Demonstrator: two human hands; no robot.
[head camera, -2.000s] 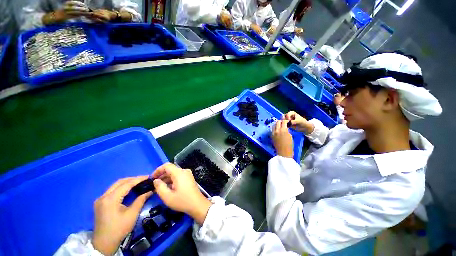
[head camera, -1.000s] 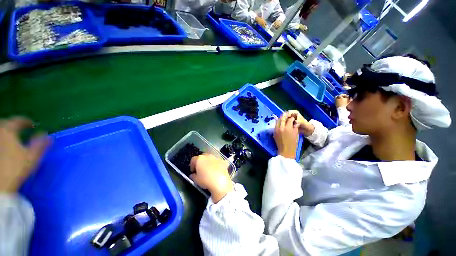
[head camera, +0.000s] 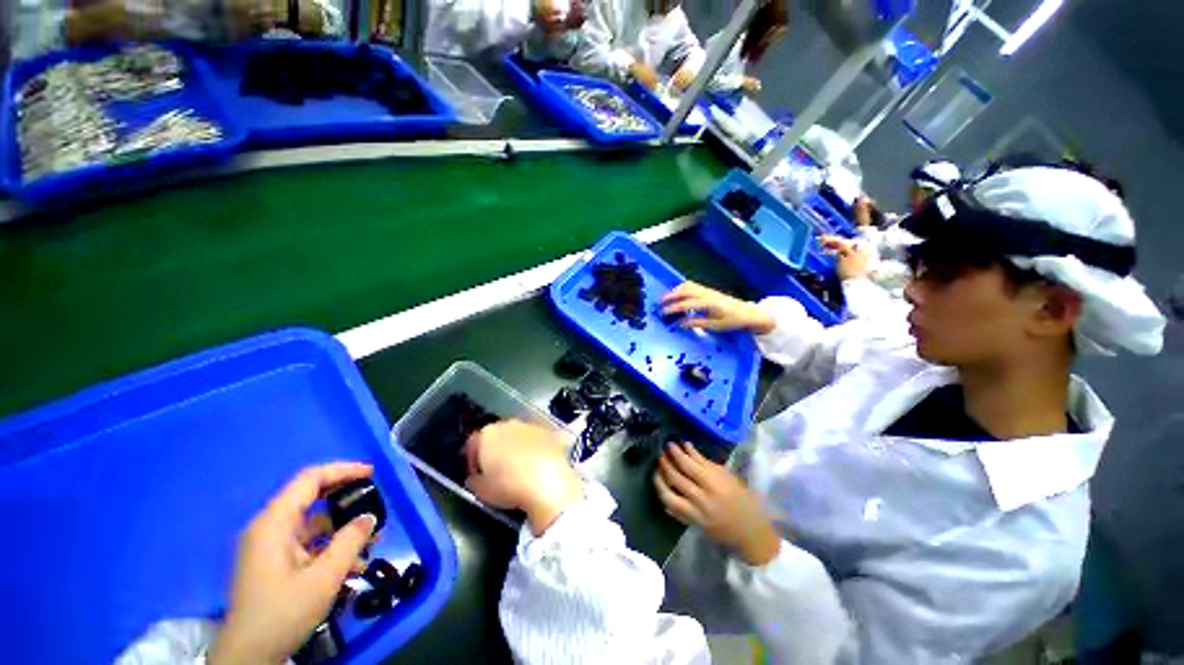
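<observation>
My left hand (head camera: 292, 559) is over the right part of the blue work tray (head camera: 169, 429) and holds a glossy black housing (head camera: 352, 503) between thumb and fingers. More black housings (head camera: 384, 585) lie in the tray's near right corner, partly behind my hand. My right hand (head camera: 519, 468) reaches into the clear parts box (head camera: 468, 379) beside the tray. Its fingertips are down at the heap of small black inserts (head camera: 448, 431); whether they grip one cannot be told.
Loose black housings (head camera: 604, 413) lie on the dark bench right of the box. A person in white (head camera: 935, 481) sits at right, hands by a neighbour's tray (head camera: 721, 418). A green belt (head camera: 325, 247) runs behind; trays of pale parts (head camera: 111, 117) stand across it.
My left hand has come from the far left to the housings and now holds one. My right hand is still in the box. The neighbour's hands have moved apart.
</observation>
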